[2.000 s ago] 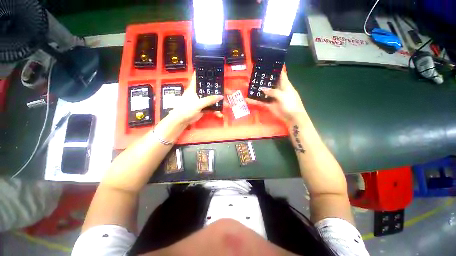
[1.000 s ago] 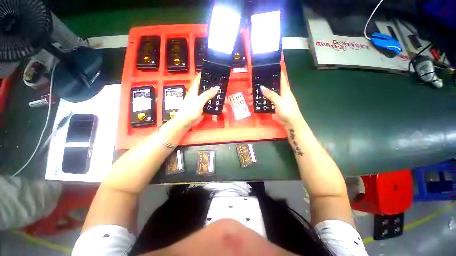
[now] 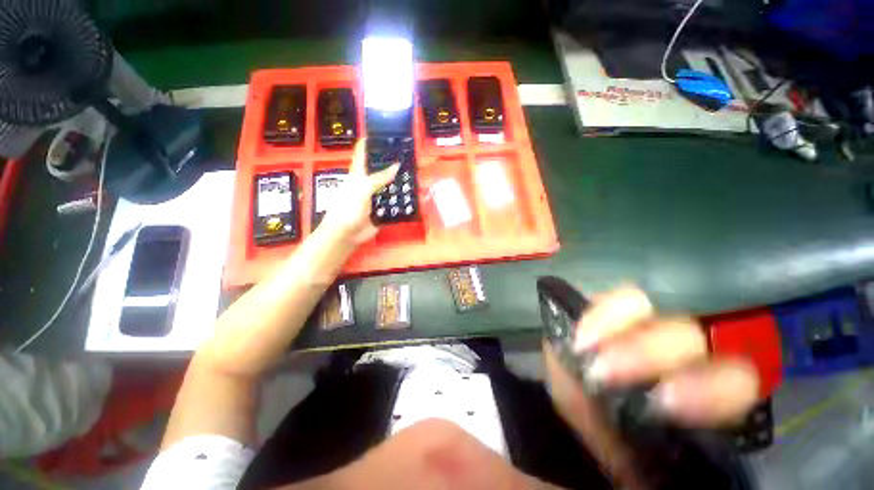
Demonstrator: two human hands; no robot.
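Observation:
My left hand (image 3: 355,196) holds an open flip phone (image 3: 391,182) over the red phone tray (image 3: 479,251); its main display glows white and my thumb lies on the keypad. My right hand (image 3: 652,359), blurred and close to the camera at the lower right, grips a dark phone (image 3: 565,321) off the tray; whether it is open or closed is hard to tell. Closed flip phones (image 3: 275,206) lie in several tray pockets. Two front-right pockets hold small white cards (image 3: 450,202) and no phone.
Small brown-and-white pieces (image 3: 393,306) lie on the green mat at the tray's near edge. A slab smartphone (image 3: 153,279) lies on a white sheet (image 3: 105,316) at left. A fan (image 3: 53,53) stands at back left, a printed white box (image 3: 613,110) at back right, stools (image 3: 747,349) at lower right.
My right hand has moved from the tray to the lower right, close to the camera, with its phone; that lit display no longer shows. My left hand's phone has shifted slightly left.

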